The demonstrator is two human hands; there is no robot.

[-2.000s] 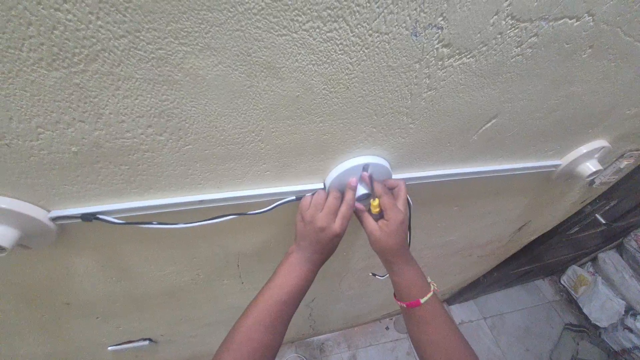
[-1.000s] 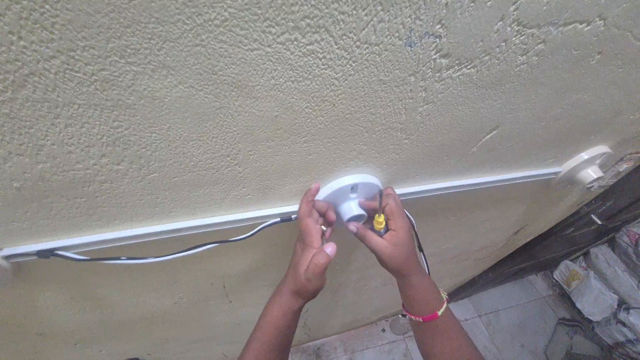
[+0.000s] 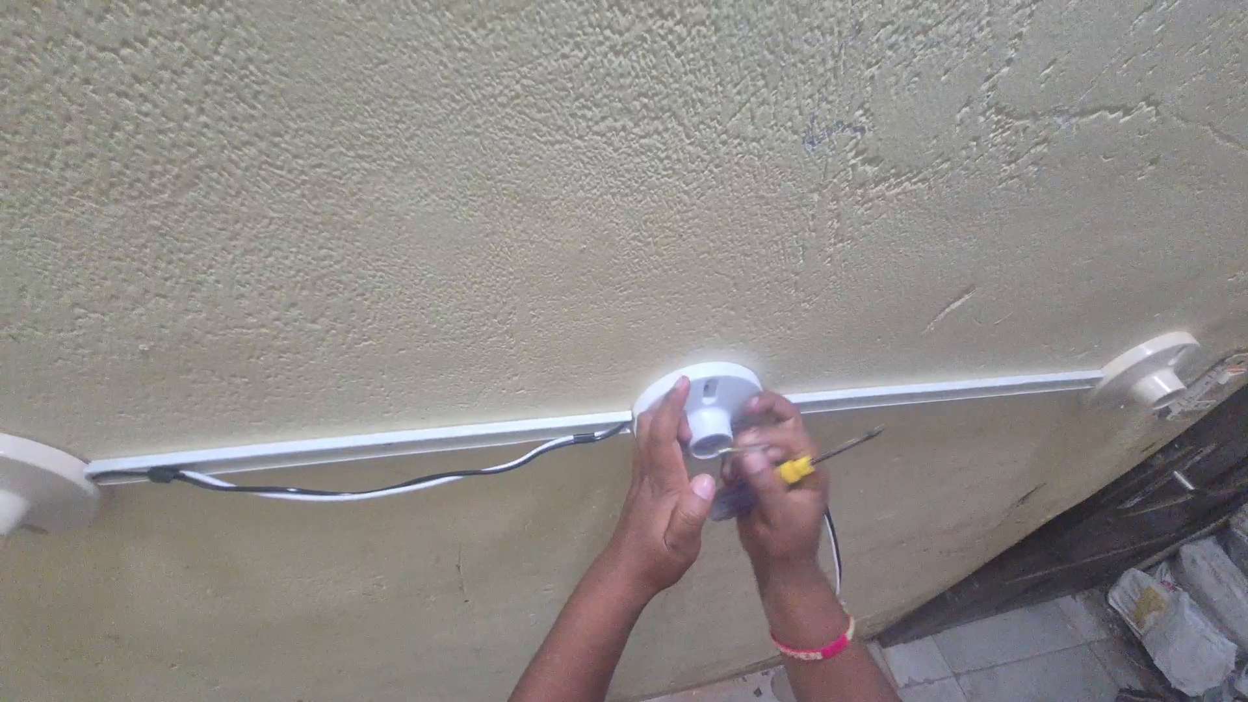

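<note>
A round white plastic lamp holder sits on the wall at the centre, over a white cable channel. My left hand holds the left side of its base, fingers on the rim and thumb apart. My right hand, partly blurred, grips a screwdriver with a yellow collar, its shaft pointing up and right. A thin object, too blurred to name, shows between the right fingers by the socket. Black and white wires sag below the channel on the left; another pair hangs behind my right wrist.
Similar lamp holders are on the wall at the far left and far right. A dark door or panel runs along the lower right. Below are floor tiles and filled plastic bags.
My right hand has turned, swinging the screwdriver from upright to pointing up and right. My left hand has gone from beside the lamp holder's rim to its front edge.
</note>
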